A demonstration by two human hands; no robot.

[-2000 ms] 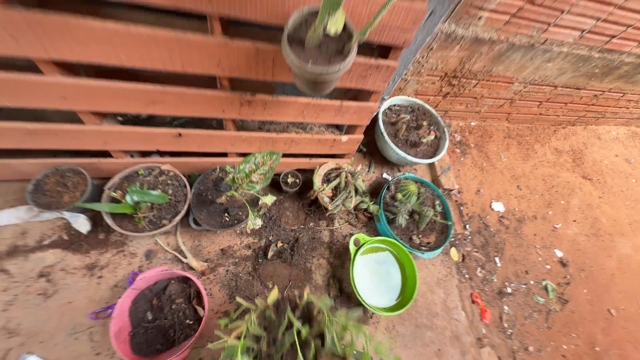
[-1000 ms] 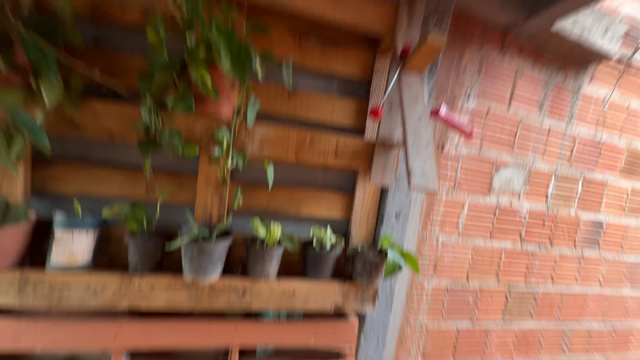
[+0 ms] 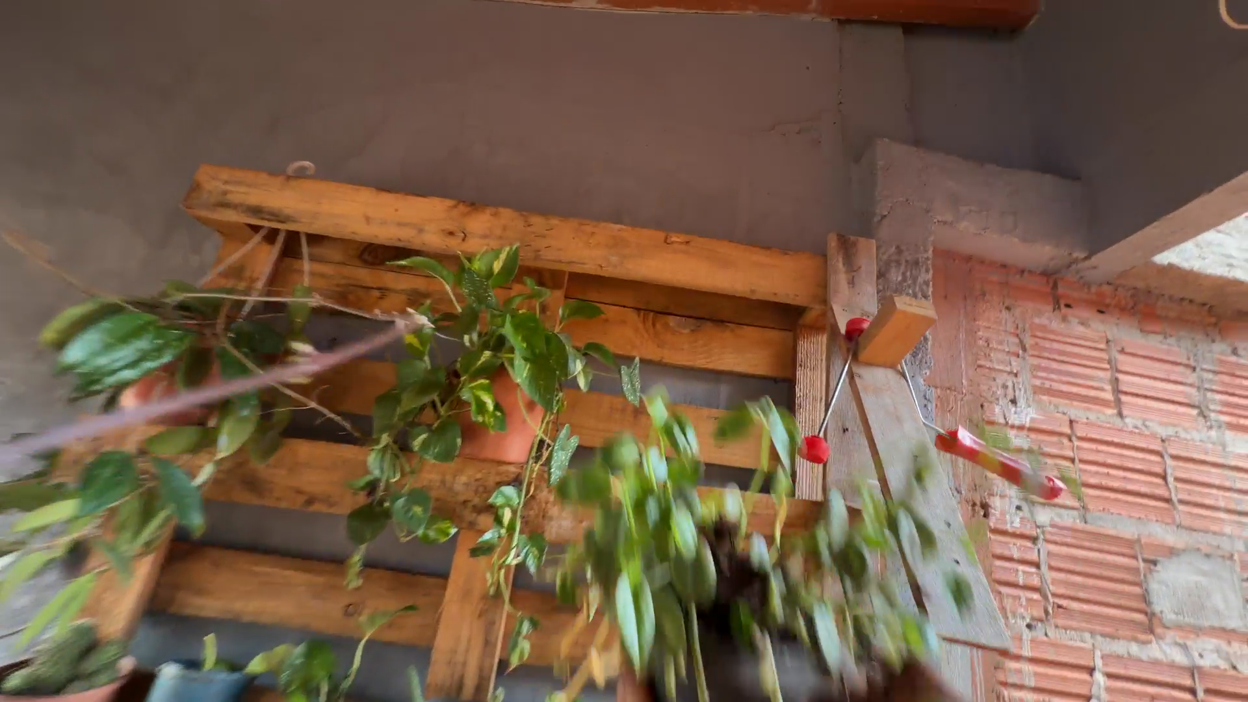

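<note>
A leafy plant with dark soil or roots (image 3: pixel 726 575) fills the lower middle of the head view, blurred and near the camera. Its container is mostly cut off by the bottom edge. Blurred brown patches on either side of its base may be parts of my left hand (image 3: pixel 634 686) and my right hand (image 3: pixel 916 682), but their fingers cannot be made out. Behind it, a trailing plant in a terracotta-coloured pot (image 3: pixel 505 421) hangs on a wooden pallet rack (image 3: pixel 507 229).
More trailing foliage (image 3: pixel 127 341) and a taut cord (image 3: pixel 224 395) are at left. A small blue pot (image 3: pixel 200 682) and a cactus (image 3: pixel 68 663) sit low left. Red-ended metal hooks (image 3: pixel 835 400) hang from a wood block (image 3: pixel 897 331) beside the hollow-brick wall (image 3: pixel 1102 575).
The view has swung up from the ground pots to the upper rack. A leafy plant now stands in the near foreground, where the frame of one second ago shows none.
</note>
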